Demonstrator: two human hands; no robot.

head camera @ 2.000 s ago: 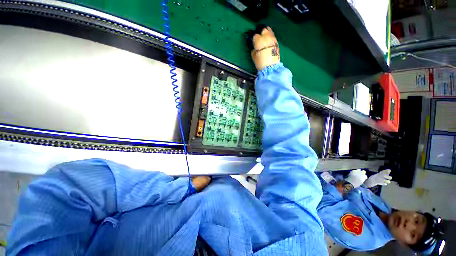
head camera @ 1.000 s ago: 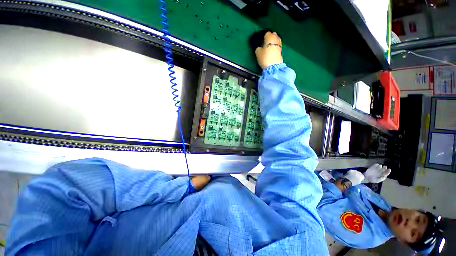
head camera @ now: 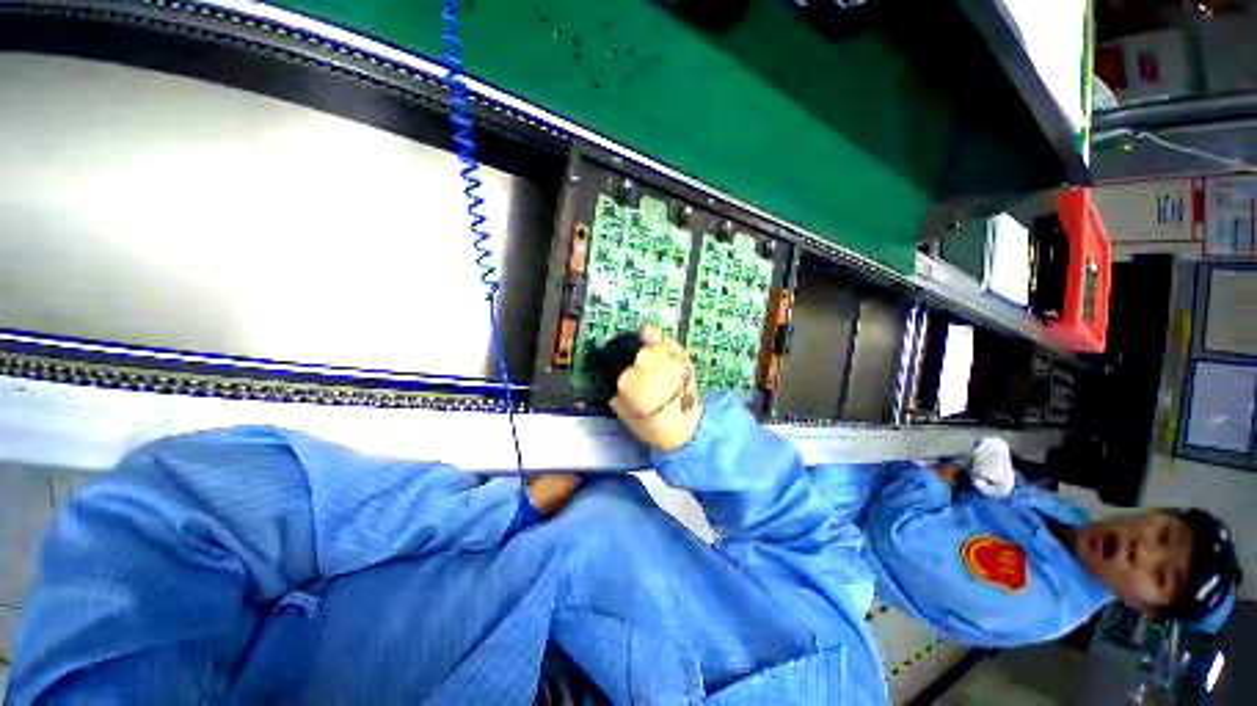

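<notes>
A dark pallet [head camera: 554, 276] with orange-brown side blocks holds two pale green PCB panels, the left one [head camera: 637, 269] and the right one [head camera: 731, 306]. My right hand [head camera: 653, 389] is over the lower left part of the left panel. Its fingertips wear black coverings and point down at the boards; whether they pinch a part is not visible. My left hand [head camera: 554, 494] rests low against my smock, mostly hidden by the sleeve, with a blue wrist band. Small dark components [head camera: 596, 58] lie scattered on the green mat.
A blue coiled cord [head camera: 476, 221] hangs across the conveyor, left of the pallet. A silver rail [head camera: 276, 425] runs along the near side. A red bin [head camera: 1086, 269] stands at right. Another worker [head camera: 965, 545] in a blue smock and white glove is at lower right.
My right hand has come back from the green mat to the left panel. The right panel and its orange blocks now show. The other worker's head and hands have shifted.
</notes>
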